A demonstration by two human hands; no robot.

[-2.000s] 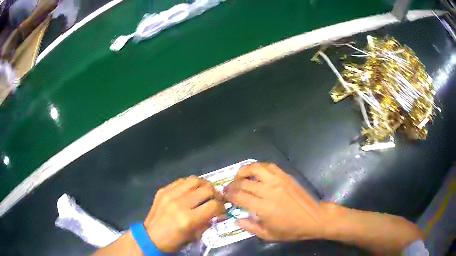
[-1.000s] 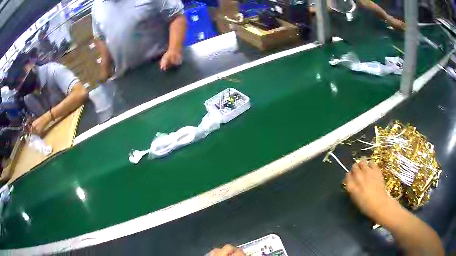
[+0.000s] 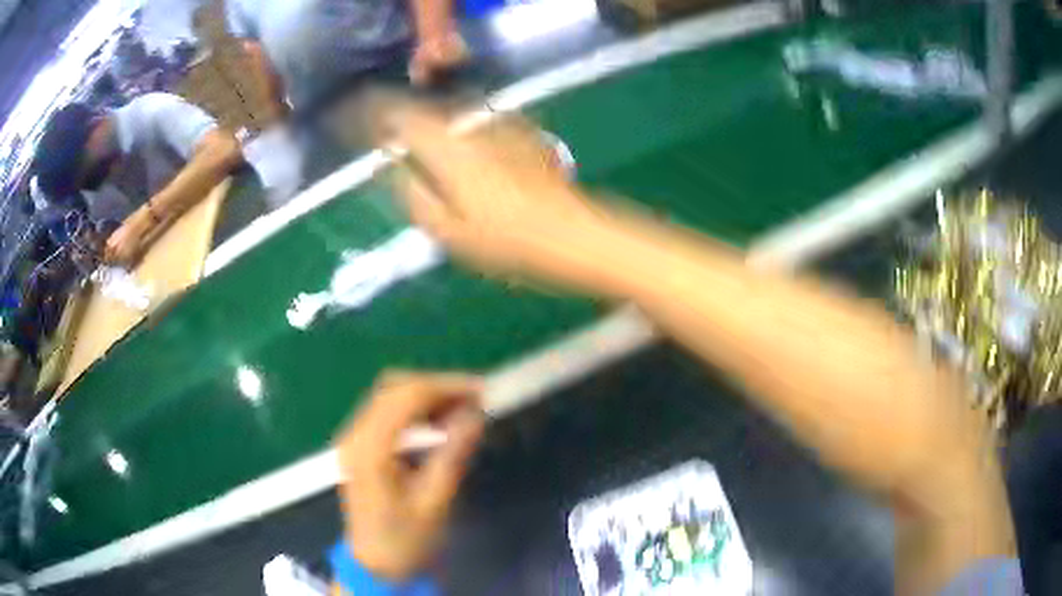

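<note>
A white socket housing (image 3: 664,538) lies open on the dark bench at the bottom, with green and dark parts inside; neither hand touches it. My left hand (image 3: 408,472), with a blue wristband, is raised left of it near the belt's edge. Its fingers are curled around a small pale spot I cannot identify. My right hand (image 3: 483,192) is stretched across the green belt and strongly blurred; its grip cannot be made out. It covers most of a white object, whose edge shows beyond it. A bagged cord (image 3: 379,274) lies on the belt below this hand.
The gold-and-white pile of contact strips (image 3: 990,291) is at the right. Another bagged item (image 3: 885,70) lies on the far belt, by a metal post (image 3: 998,64). The belt's pale edge (image 3: 571,355) crosses the view. Two people are opposite. A white piece (image 3: 291,576) lies bottom left.
My right hand has moved from the contact-strip pile to over the belt. My left hand has risen away from the bench housing, which now shows more fully.
</note>
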